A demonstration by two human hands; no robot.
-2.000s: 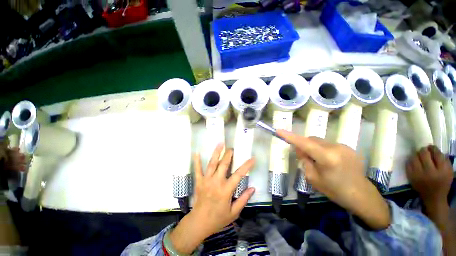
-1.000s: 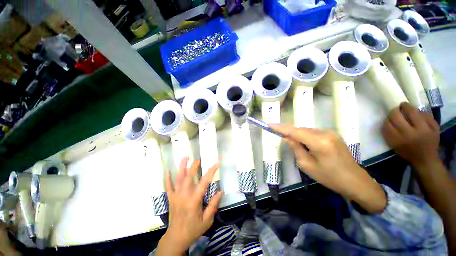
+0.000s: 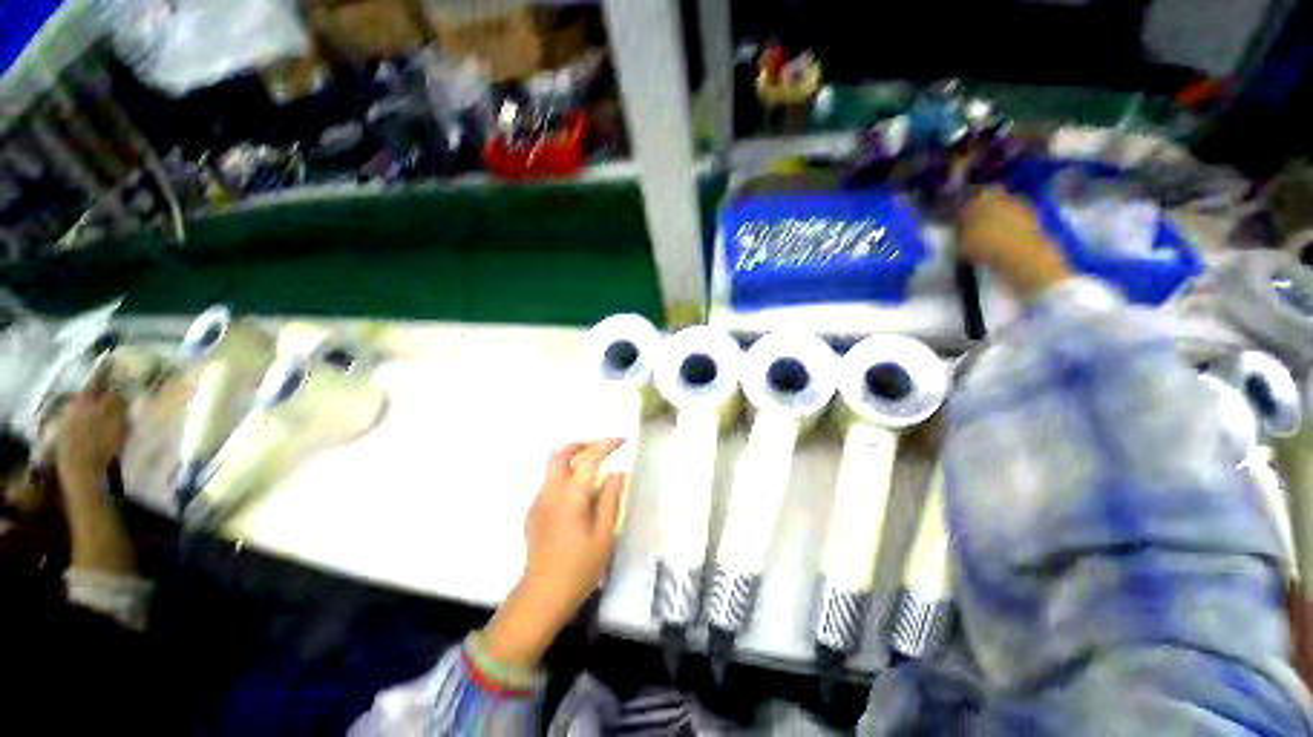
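Observation:
Cream hair dryers point(image 3: 854, 504) stand in a row, pale barrel rings facing up and patterned silver-black handle ends toward me. My left hand point(image 3: 565, 530) is at the handle of the leftmost dryer point(image 3: 624, 350), fingers curled against its left side; blur hides whether it grips. My right hand point(image 3: 1012, 242) is far forward between two blue bins, small and blurred, and what it holds cannot be told. A thin dark upright shape shows below it. My right sleeve covers dryers on the right. I cannot make out the hammer's head.
The blue bin point(image 3: 824, 259) of silvery pieces stands behind the row; a second blue bin point(image 3: 1130, 252) with whitish bags is to its right. More dryers point(image 3: 324, 396) and another person's hand point(image 3: 91, 432) are at the left. A pale post point(image 3: 660, 159) rises behind the white surface.
My right hand has left the dryers and reached forward to the bins. My left hand has moved to the leftmost dryer, its fingers no longer spread. The view has turned and blurred.

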